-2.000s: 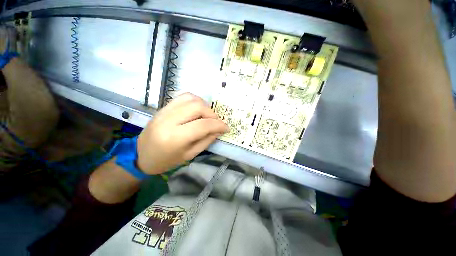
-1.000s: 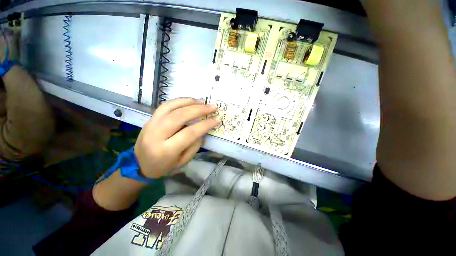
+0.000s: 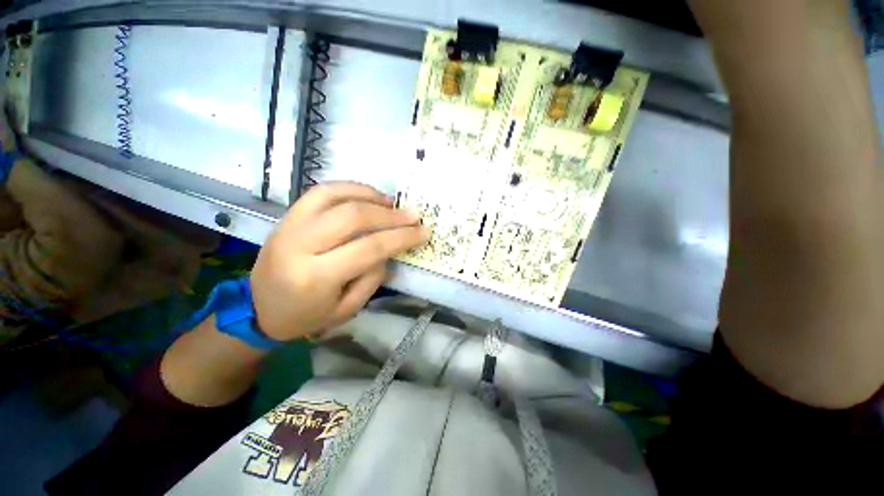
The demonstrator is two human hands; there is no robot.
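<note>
A pale yellow two-unit PCB panel lies between the metal rails in front of me. Each unit has a black block, a yellow block and a copper-brown coil at its far end. My left hand, with a blue wrist strap, has its fingertips together at the near left part of the panel. Whether a small part is between them cannot be seen. My right forearm reaches up along the right side; the right hand is cut off by the top edge.
Metal conveyor rails run across the view, joined by a crossbar. Dark zigzag coils span the track on the left. Part of another board and another person's arm show at far left.
The panel has shifted slightly left in view. My left hand has moved a little left and stays at the panel's near left part. The right forearm remains extended.
</note>
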